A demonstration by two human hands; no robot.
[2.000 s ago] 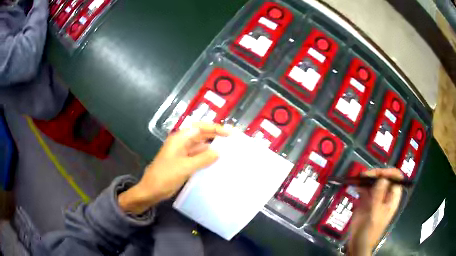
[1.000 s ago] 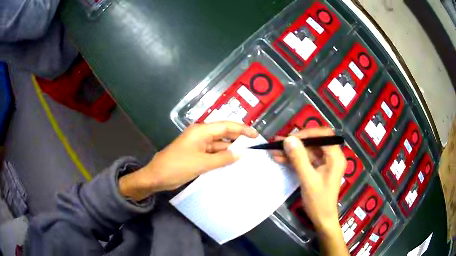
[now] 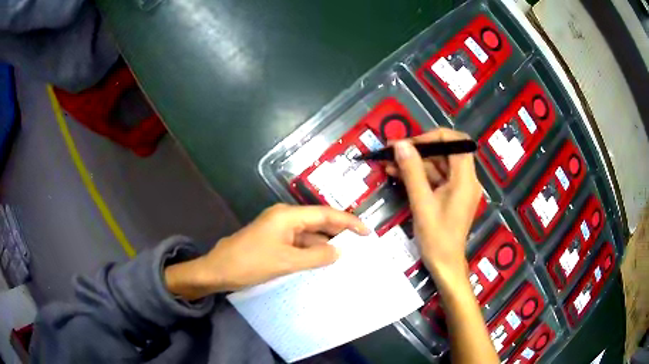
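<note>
My left hand (image 3: 274,249) holds a white, faintly dotted label sheet (image 3: 327,298) by its upper edge, over the near edge of the clear tray. My right hand (image 3: 441,192) grips slim black tweezers (image 3: 438,148), pen-like, with the tip pointing left. The tip is at the white area of the red device housing (image 3: 341,174) in the tray's near-left pocket. The clear blister tray (image 3: 274,160) holds several red units in two rows. My right hand and the sheet hide parts of the near row. Whether a label is at the tip cannot be told.
The tray lies on a dark green bench top (image 3: 192,78). A pale board (image 3: 576,71) and a tan wooden board (image 3: 635,284) lie beyond it on the right. Another person's grey sleeve (image 3: 57,64) is at upper left, above a red object (image 3: 117,114) below the bench edge.
The tweezers moved from the right side of the tray to the sheet, then up to the near-left unit. The sheet has shifted lower in the view, clear of that unit.
</note>
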